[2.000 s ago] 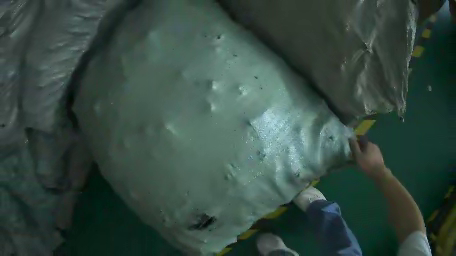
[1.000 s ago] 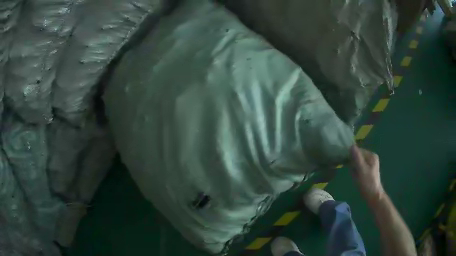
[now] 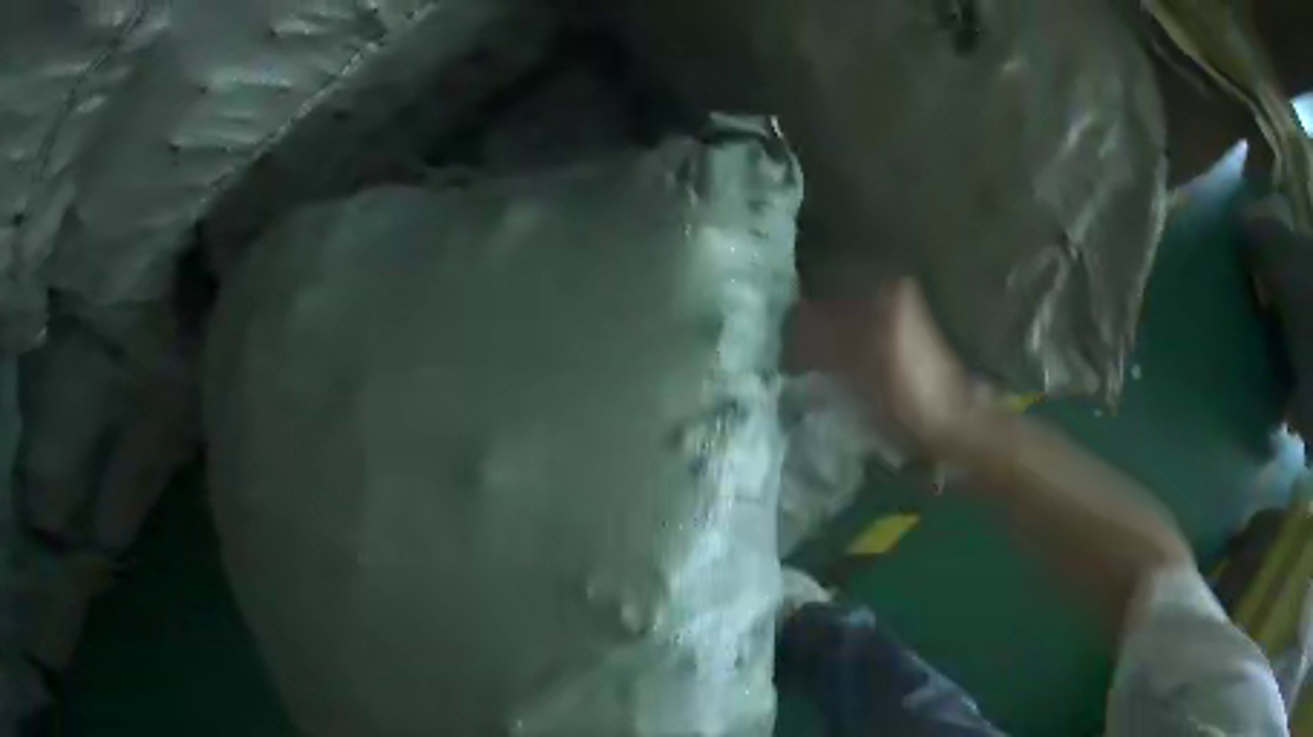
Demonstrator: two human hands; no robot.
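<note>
A large bulging grey-green woven sack [image 3: 475, 446] fills the middle of the head view, with one edge folded up along its right side. My right hand [image 3: 878, 360] is blurred at the sack's right side. Whether its fingers hold the sack cannot be told. My left hand is not in view. The sack's lower end is cut off by the bottom edge of the picture.
A brownish sack [image 3: 994, 187] stands close at the upper right. Grey sacks [image 3: 115, 144] are piled at the left. Green floor [image 3: 950, 605] with yellow striped tape [image 3: 881, 534] and my leg [image 3: 864, 670] show at the lower right.
The sack's right edge has moved left and up, and the sack has turned. My right hand has moved left from the far corner. More floor shows to the right of the sack.
</note>
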